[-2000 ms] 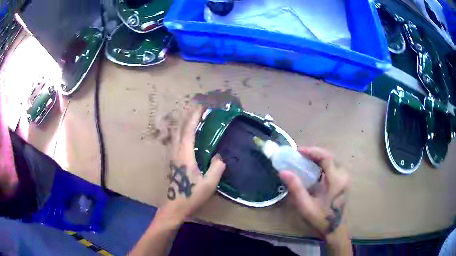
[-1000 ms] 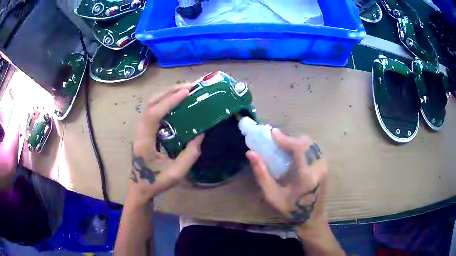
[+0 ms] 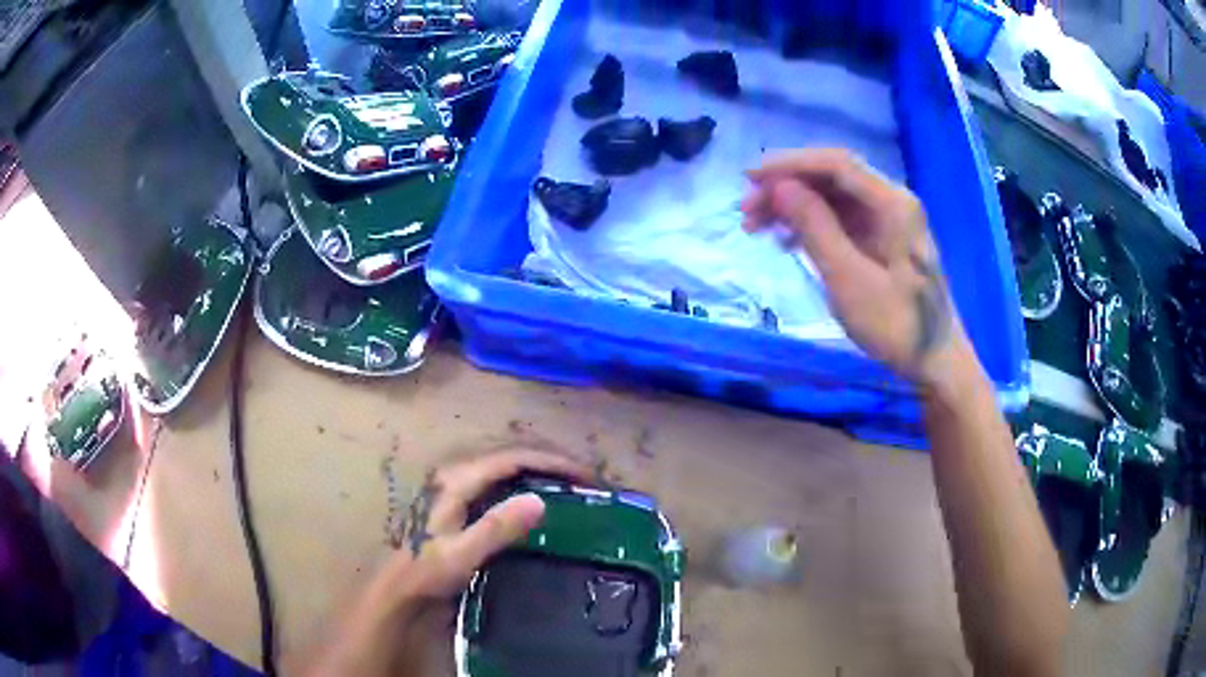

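Observation:
A green car body shell (image 3: 589,526) lies on the bench, dark recess (image 3: 549,611) up, its near end cut off by the picture's bottom edge. A thin shiny outline shows in the recess. My left hand (image 3: 483,509) holds the shell at its upper left, thumb on the green rim. My right hand (image 3: 860,251) is over the blue tub (image 3: 688,364), fingers bent and apart, nothing seen in it. Several black parts (image 3: 622,143) lie in the tub on a white liner (image 3: 661,245). The squeeze bottle (image 3: 763,556) is on the bench right of the shell, blurred.
Green shells (image 3: 357,132) are stacked at the left, beside the tub. More shells (image 3: 1122,516) stand in rows at the right. A dark cable (image 3: 238,463) runs down the bench at the left. A white sheet with black pieces (image 3: 1078,86) is at the far right.
My right hand has let go of the bottle and moved up over the tub. The shell has been turned from its tilted hold to recess up. The view has shifted to show more of the tub.

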